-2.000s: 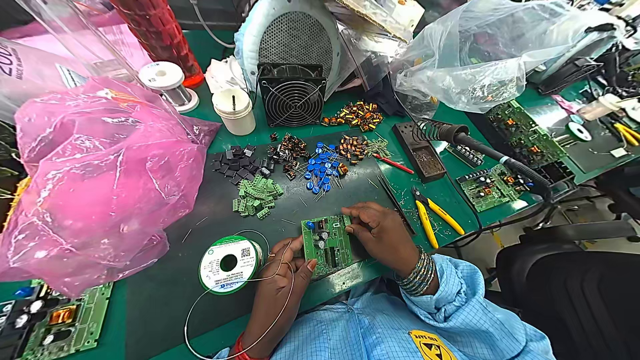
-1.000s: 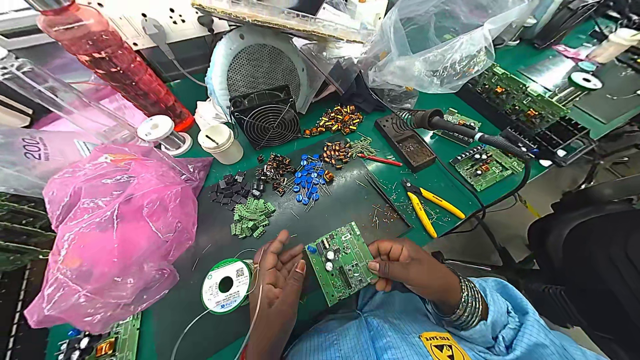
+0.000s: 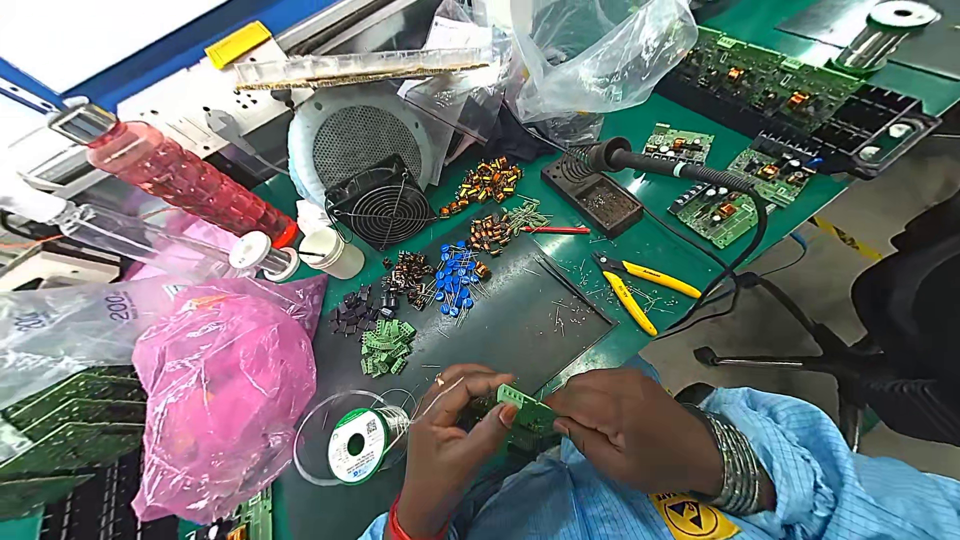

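Observation:
A green circuit board (image 3: 534,420) is tilted nearly edge-on between my hands, low in the view. My left hand (image 3: 457,442) grips its left end by a green terminal block (image 3: 511,397), with solder wire across the fingers. My right hand (image 3: 626,427) pinches the board's right edge. The solder wire spool (image 3: 358,446) lies left of my left hand. Beyond the hands are piles of green terminal blocks (image 3: 387,346), black components (image 3: 354,310), blue disc components (image 3: 455,279) and copper-wound coils (image 3: 489,234). The board's lower part is mostly hidden.
Yellow-handled cutters (image 3: 651,280) lie at the right, below a soldering iron (image 3: 660,165) resting on its stand (image 3: 592,196). A black fan (image 3: 384,204) and a white jar (image 3: 334,255) stand behind the piles. A pink bag (image 3: 225,397) fills the left; more boards (image 3: 724,214) lie at the back right.
The board was face-up towards the camera one second ago and is now tipped nearly edge-on. My left fingers, then apart beside it, are now closed on its left end. The view has shifted.

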